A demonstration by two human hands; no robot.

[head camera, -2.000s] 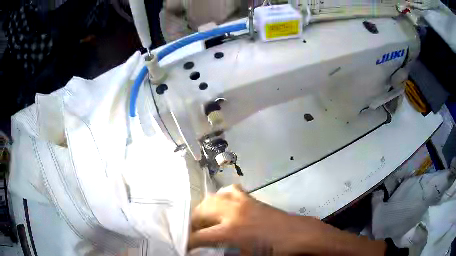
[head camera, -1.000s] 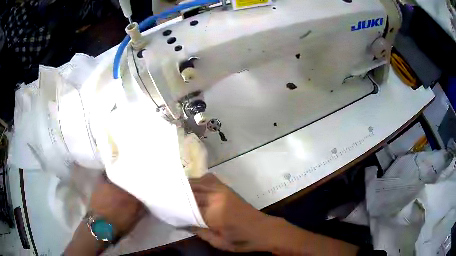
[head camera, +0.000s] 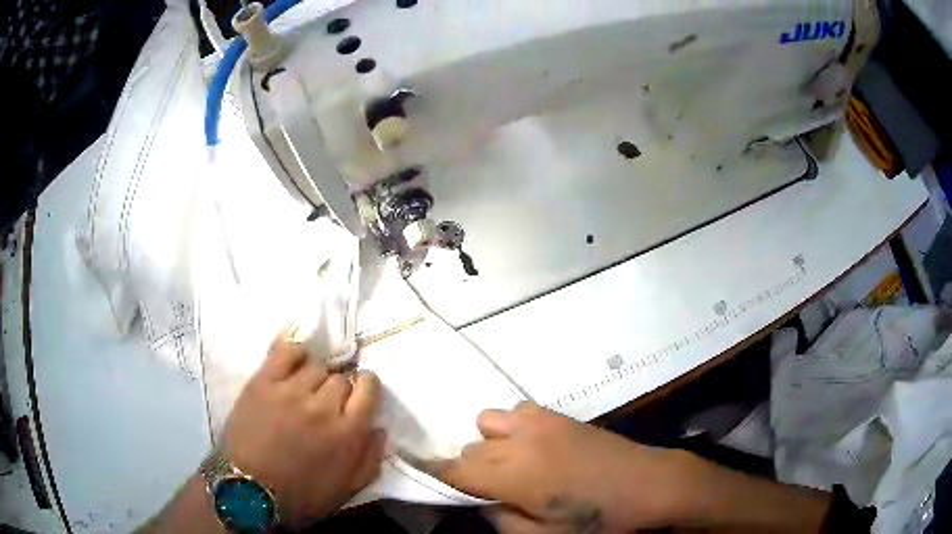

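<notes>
White jeans (head camera: pixel 157 177) lie over the left of the table and under the head of the lockstitch sewing machine (head camera: pixel 543 146). My left hand (head camera: pixel 308 422), with a watch on the wrist, presses on the cloth in front of the head, fingertips at a curved flap edge (head camera: pixel 339 349). A narrow tan strip (head camera: pixel 391 331) shows right of it. My right hand (head camera: pixel 522 459) pinches the near right edge of the cloth between thumb and fingers. The tension dial (head camera: pixel 412 214) is low on the head. The needle and presser foot are hidden.
A printed ruler (head camera: pixel 668 334) runs along the table's front edge. A heap of white-grey garment pieces (head camera: pixel 856 396) lies at the right. A blue hose (head camera: pixel 216 99) hangs at the head end. Orange-yellow handles (head camera: pixel 872 136) show beyond the machine.
The jeans, earlier raised and bunched, now lie flatter, with the flap and tan strip exposed. My left hand has moved right and up onto the cloth; my right hand has moved slightly right.
</notes>
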